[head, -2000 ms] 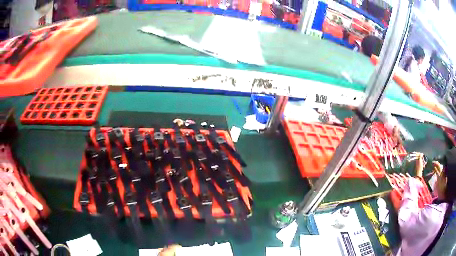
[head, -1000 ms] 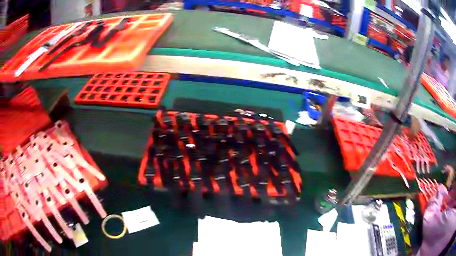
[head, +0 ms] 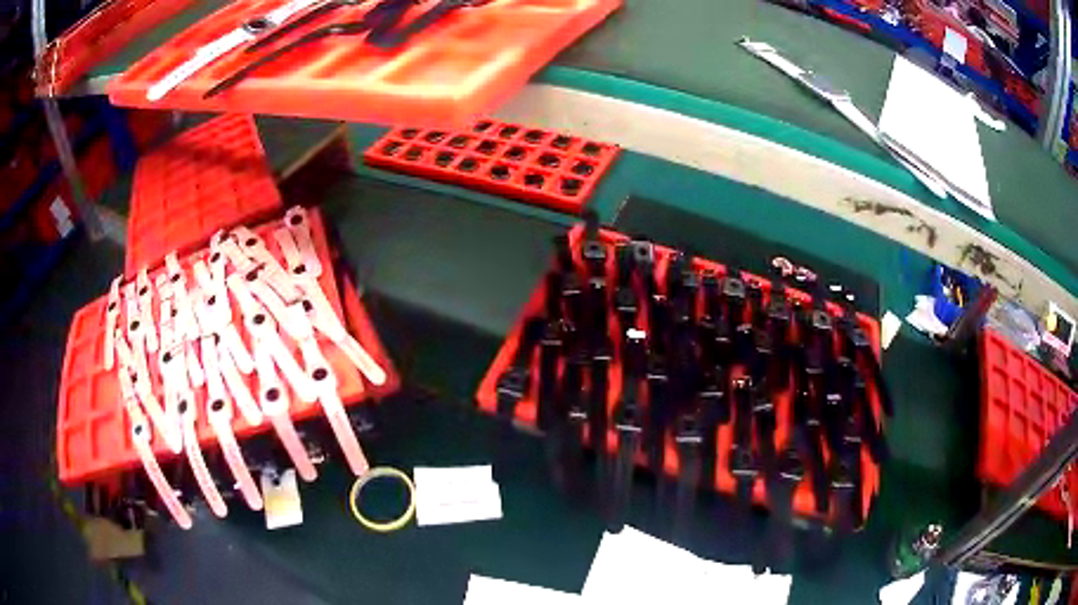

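Observation:
Neither of my hands shows in the head view now. Black smartwatches with long bands (head: 709, 378) lie in overlapping rows on an orange-red tray (head: 502, 384), right of the middle. Pale pink smartwatches (head: 215, 307) are piled on another orange-red tray (head: 85, 408) at the left. White paper sheets (head: 674, 579) lie at the bottom edge, partly cut off. A yellowish tape roll (head: 383, 499) lies flat between the trays, beside a white slip (head: 458, 494). A small label slip (head: 283, 499) is by the pale watches.
An upper shelf (head: 697, 71) holds an orange-red tray (head: 520, 47) with a few watches, a long pale watch (head: 810, 77) and paper (head: 934, 130). A small-pocket tray (head: 497, 160) lies below it. A metal post (head: 1017, 508) and a dispenser bottle (head: 922, 544) stand at right.
The view has swung left, so the trays show further right and the pale watches are fully in view. The bit of hand seen at the bottom paper two seconds ago is gone.

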